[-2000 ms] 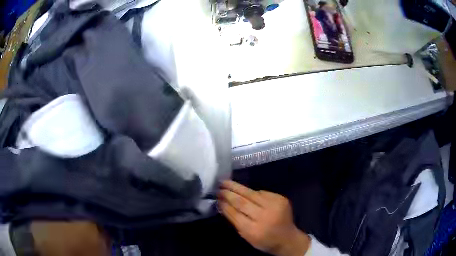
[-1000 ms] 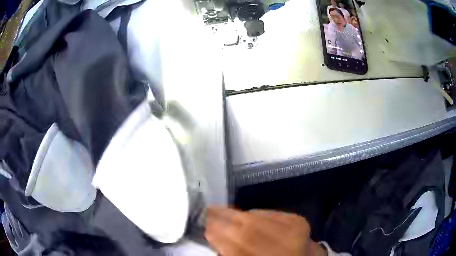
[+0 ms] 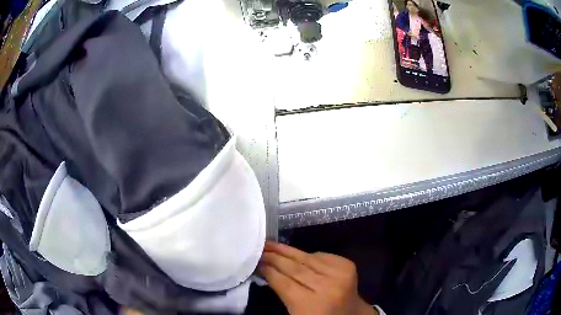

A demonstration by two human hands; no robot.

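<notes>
A dark grey garment panel (image 3: pixel 135 117) lies over the left side of the table and hangs over its front edge. A large white rounded pocket bag (image 3: pixel 203 231) lies flat on it, and a smaller white pocket bag (image 3: pixel 77 227) shows further left. My right hand (image 3: pixel 310 280) is at the lower middle, its fingertips at the cloth edge beside the large pocket bag; the thumb is hidden. Only a sliver of skin, perhaps my left hand (image 3: pixel 130 311), shows at the bottom edge; its fingers are out of sight.
Small metal machine parts (image 3: pixel 301 18) show at the top middle. A smartphone (image 3: pixel 421 46) with a video playing lies right of them. The table's ridged front edge (image 3: pixel 418 191) crosses the right side. Dark cut pieces (image 3: pixel 473 258) with a white patch and loose thread lie below it.
The large pocket bag has swung from folded and blurred to spread flat, facing up. My right hand dipped lower, then rose slightly to the cloth edge. The left arm has mostly left the view.
</notes>
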